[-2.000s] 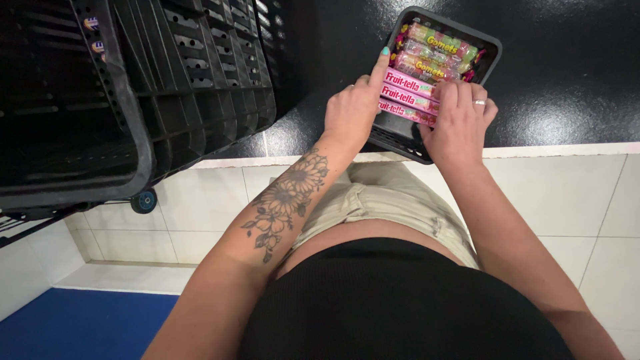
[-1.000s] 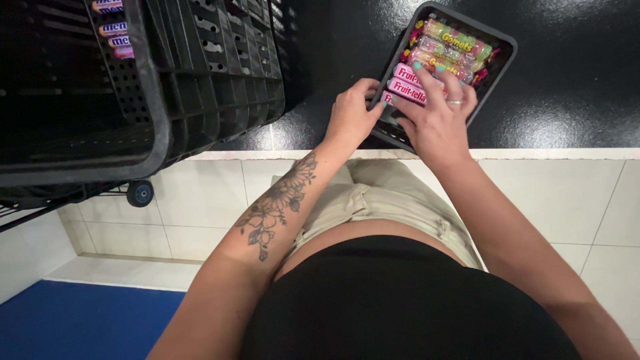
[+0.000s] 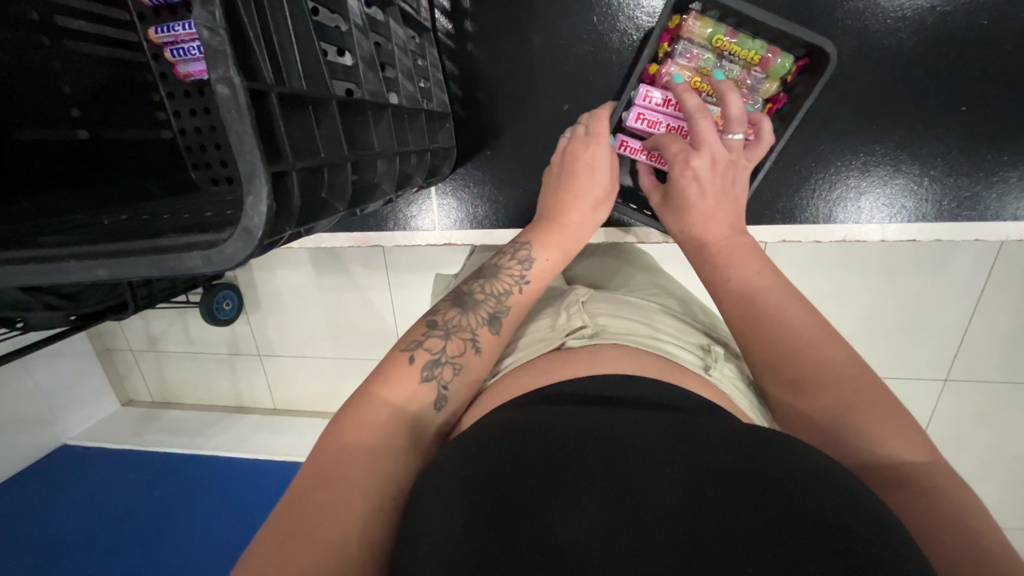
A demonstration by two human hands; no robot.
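Note:
A small black plastic tray (image 3: 800,104) lies at a slant on the glossy black counter. In its upper part are several clear-wrapped rolls of Gomets candy (image 3: 724,40). Below them lie pink Fruit-tella packs (image 3: 656,122) side by side, partly under my fingers. My right hand (image 3: 704,168) is over these packs, fingers spread across them, thumb and index finger at the lowest one; whether it grips that pack I cannot tell. My left hand (image 3: 582,164) rests against the tray's left wall, its fingertips partly hidden at the rim.
A large black plastic crate (image 3: 256,144) stands to the left, with Mentos rolls (image 3: 178,50) inside near its wall. Under it shows a wheel (image 3: 221,304). The black counter (image 3: 920,136) has a white front edge (image 3: 880,232) close to my body.
My left hand, earlier reaching over the Fruit-tella packs, has drawn back to the tray's left wall. My right hand has moved left from the packs' right end to lie over them.

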